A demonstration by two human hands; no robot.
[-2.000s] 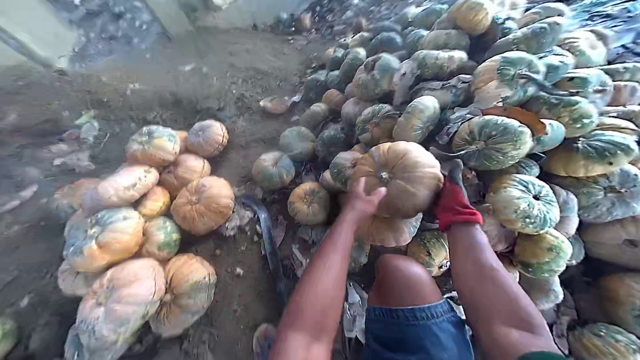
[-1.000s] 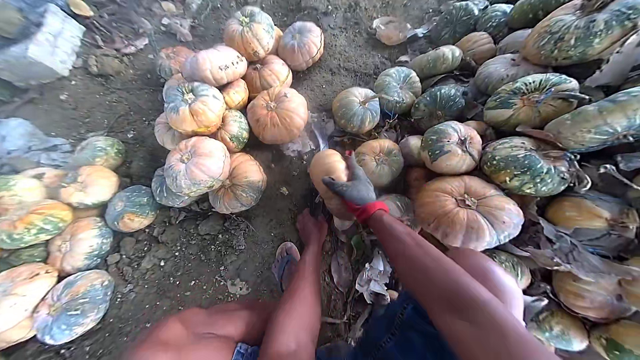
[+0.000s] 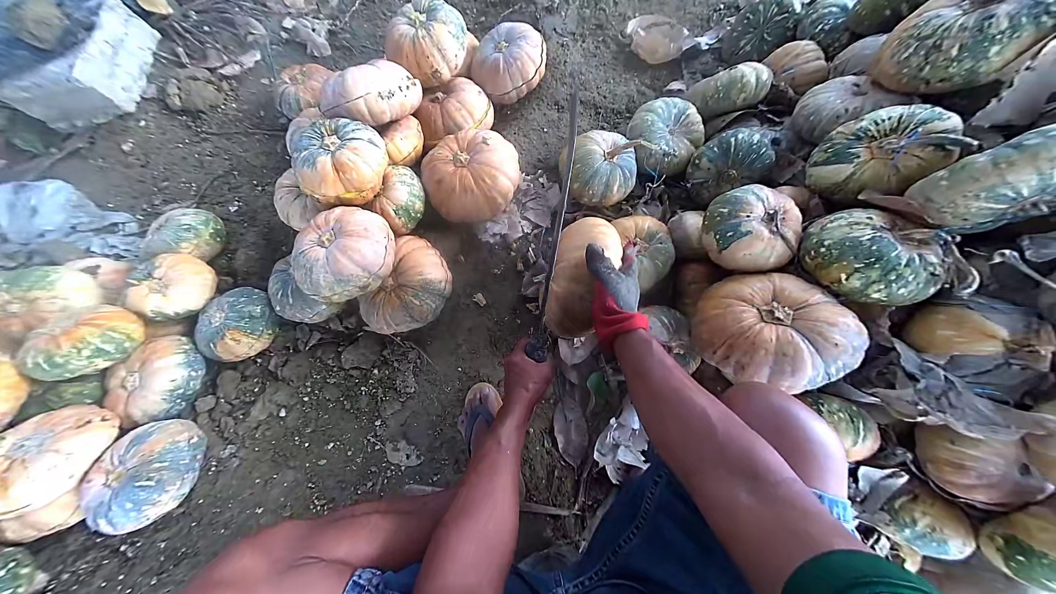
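My left hand, bare, is closed around the dark handle of a long-bladed knife, whose thin blade points away from me along the left side of an orange pumpkin. My right hand, in a grey glove with a red cuff, grips that pumpkin from its right side; it looks tipped on edge. Whether the blade touches the skin, I cannot tell. Just right of the gloved hand lies a broad tan pumpkin, and behind the held one sits a greenish pumpkin with a stem.
A large pile of green and orange pumpkins fills the right side. Left of the blade is a group of mostly orange pumpkins, with another group at far left. A pale block lies at upper left. Dry leaves litter the soil.
Two seconds ago both hands were on a large tan pumpkin; it now lies at the right. The knife, lying on the ground then, is in my left hand, and its blade now points away from me.
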